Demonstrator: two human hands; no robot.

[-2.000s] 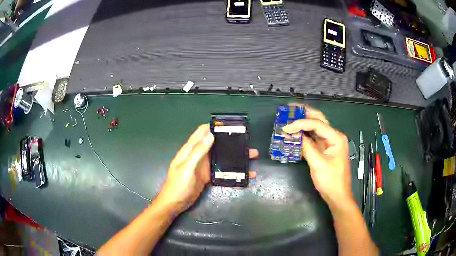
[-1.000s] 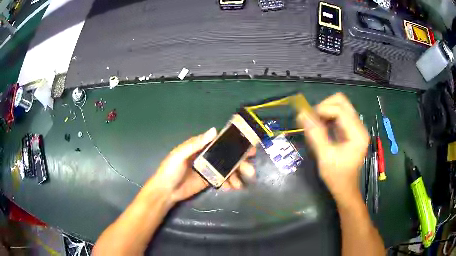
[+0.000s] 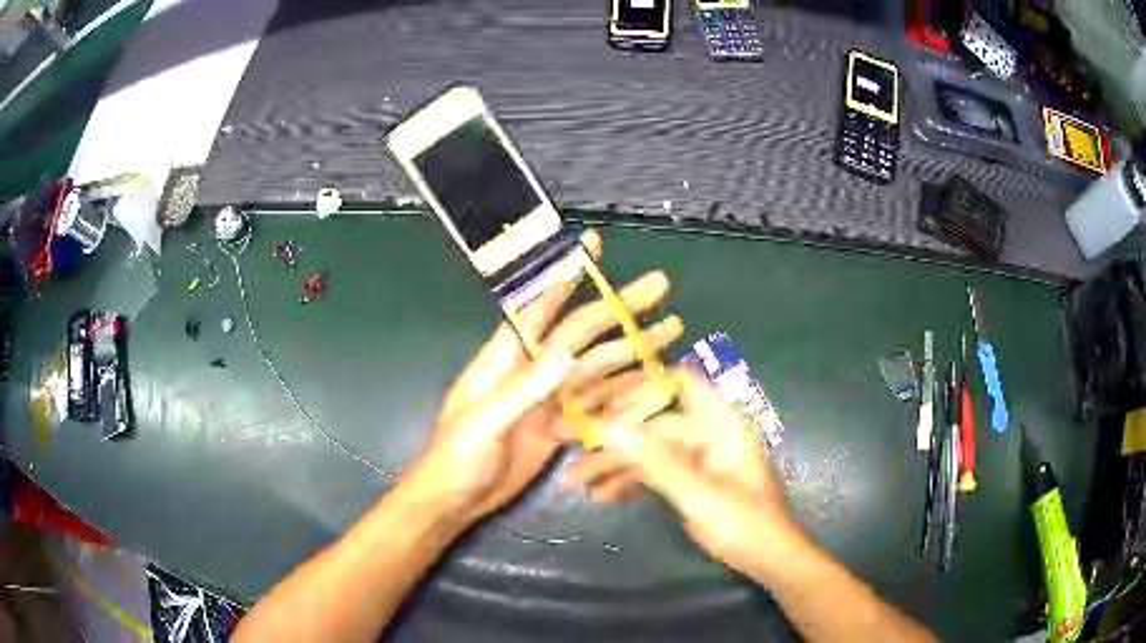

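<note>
A gold-edged front housing with a dark screen [image 3: 481,185] is raised over the belt edge, tilted up to the left. A thin yellow-edged frame [image 3: 626,322] is joined to its lower end, and fingers show through its opening. My left hand [image 3: 509,396] holds the frame from the left and behind. My right hand [image 3: 691,459] grips the frame's lower end, slightly blurred. The blue and silver circuit board [image 3: 739,383] lies on the mat, just beyond my right hand and partly hidden by it.
Keypad phones [image 3: 870,116] lie on the dark belt [image 3: 704,151]. Tweezers, a red screwdriver [image 3: 966,440], a blue pry tool [image 3: 993,387] and a lime electric screwdriver [image 3: 1058,559] lie at right. Solder wire [image 3: 295,402] and small red parts [image 3: 313,288] lie at left.
The screen housing has moved up and left. The yellow frame now lines up with its lower end, with both hands on the frame. The board, set down from my right hand, stays on the mat.
</note>
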